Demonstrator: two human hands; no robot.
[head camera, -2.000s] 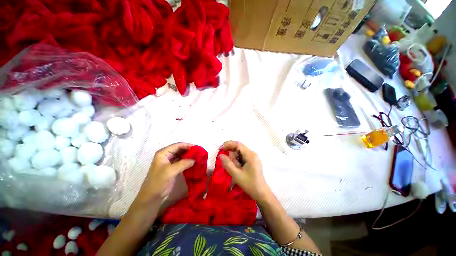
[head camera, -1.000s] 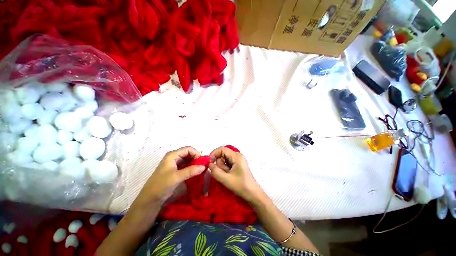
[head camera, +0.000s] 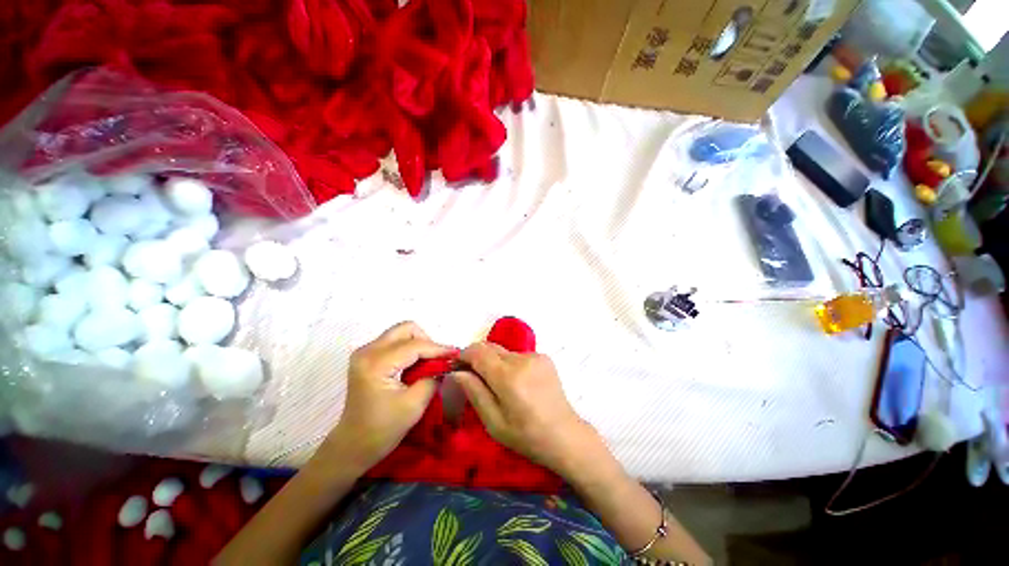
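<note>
A red plush piece (head camera: 476, 456) lies at the near table edge against the patterned apron. My left hand (head camera: 387, 387) pinches one of its long ends, seen as a thin red fold between thumb and fingers. My right hand (head camera: 518, 396) meets the left at that fold, its fingertips closed on the plush at the tip. The other end shows as a rounded red tip above my right hand. No needle or thread can be made out. No white ball is in my hands.
A clear plastic bag of white balls (head camera: 205, 321) lies at left, a crate area with red pieces below it. Red plush (head camera: 387, 66) is heaped behind, beside a cardboard box (head camera: 664, 55). A small metal holder (head camera: 671, 308), amber-handled tool (head camera: 844, 313) and smartphone (head camera: 898, 385) lie at right.
Two seconds ago my hands were apart, each holding one upright end. They have come together at the left end, which is now folded flatter, and the right end has been let go.
</note>
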